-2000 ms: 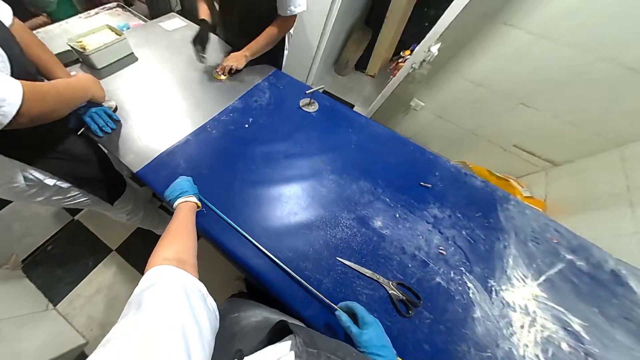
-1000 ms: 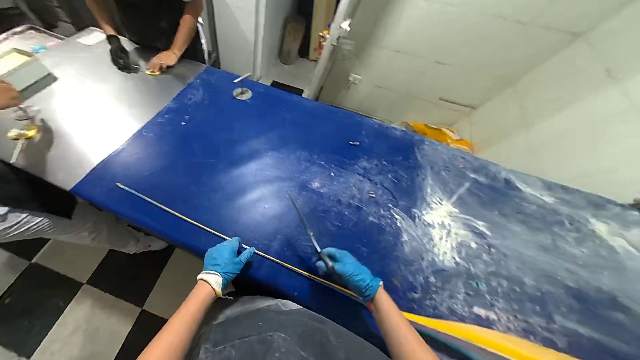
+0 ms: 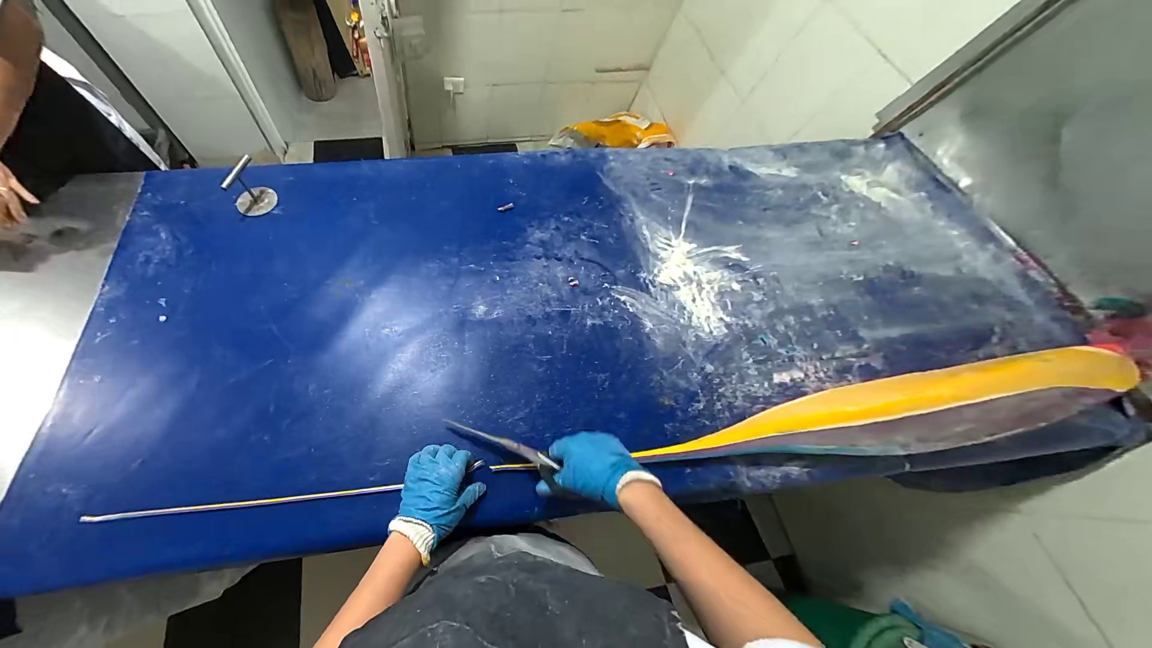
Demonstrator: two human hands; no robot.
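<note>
My left hand, in a blue glove, rests on the end of a thin striped strand that runs left along the table's near edge. My right hand, also gloved in blue, holds scissors whose blades point up and left. The strand is parted between my hands: a short gap separates the left piece from the thin tip of a long striped mass, yellow, white and dull purple. That mass widens toward the table's right end. The tip passes at or under my right hand; exactly how they touch is hidden.
A blue-covered table bears white powdery smears and small scraps. A round metal disc with a T-handle stands at the far left. Another person's hand is above the adjoining metal table. A metal panel borders the right end.
The strand, unbroken between my hands one second ago, is now parted there. The scissors lay on the table two seconds ago and are now in my right hand. The view has swung right.
</note>
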